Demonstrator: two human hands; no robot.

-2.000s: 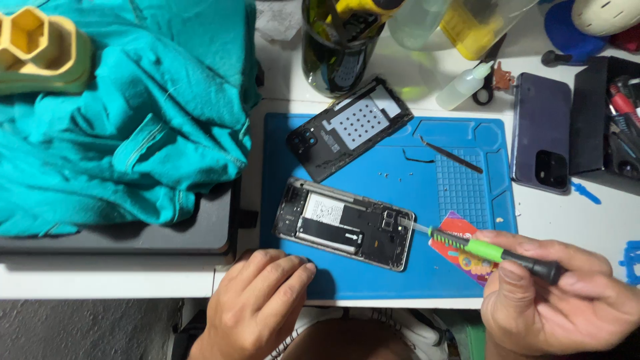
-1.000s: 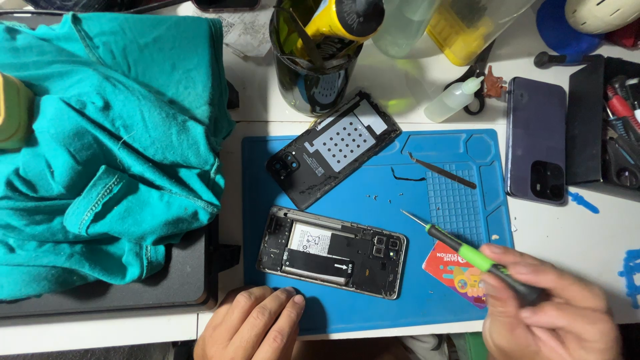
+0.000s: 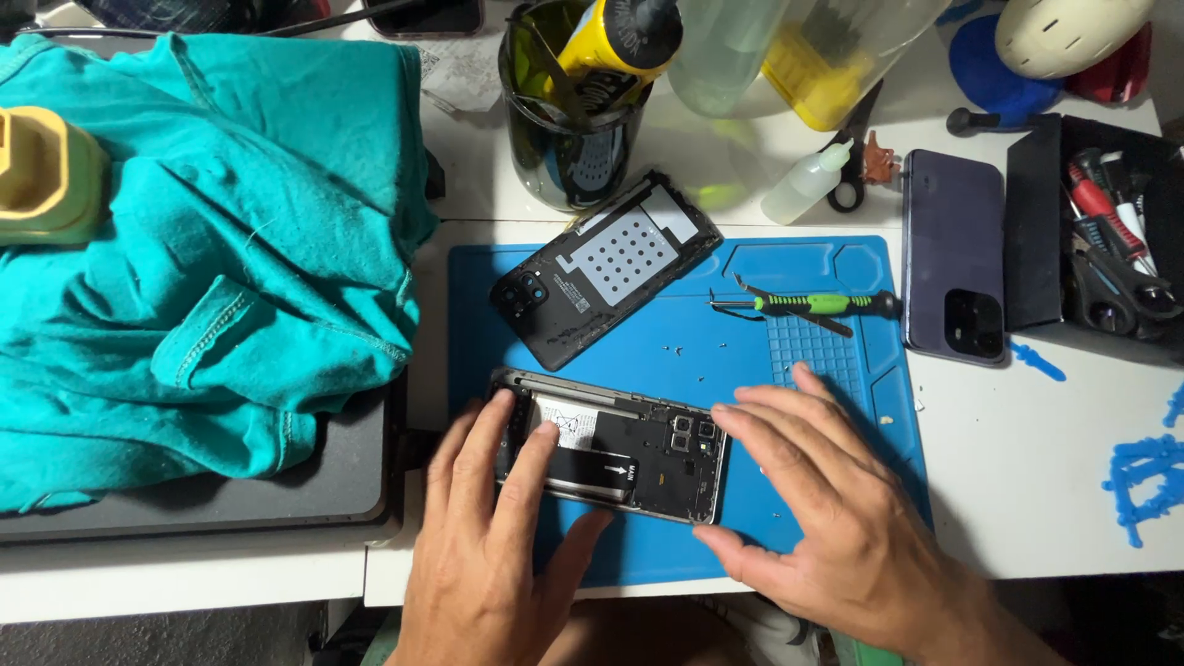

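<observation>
An opened smartphone [image 3: 661,462] with bare battery and camera modules lies on the blue silicone repair mat [image 3: 638,555]. My left hand [image 3: 499,527] rests over its left end, fingers on the frame and battery area, thumb by the lower edge. My right hand [image 3: 832,509] is at the right end, fingertips at the camera corner and thumb near the lower corner. Above the phone lies its detached back cover [image 3: 606,273], inner side up. A green and black screwdriver [image 3: 814,303] lies across tweezers [image 3: 832,324] near the mat's upper right. Tiny screws [image 3: 678,351] are scattered on the mat.
Teal cloth [image 3: 231,231] covers a dark case at left. Behind the mat stand a dark glass container [image 3: 573,148] and a small dropper bottle [image 3: 807,182]. A purple smartphone [image 3: 953,250] and a black box of tools [image 3: 1036,222] are at right. Blue plastic pieces [image 3: 1147,476] lie farther right.
The screwdriver, held in my right hand before, now lies on the mat by the tweezers. My right hand has moved to the opened phone, and my left hand has reached over its left end.
</observation>
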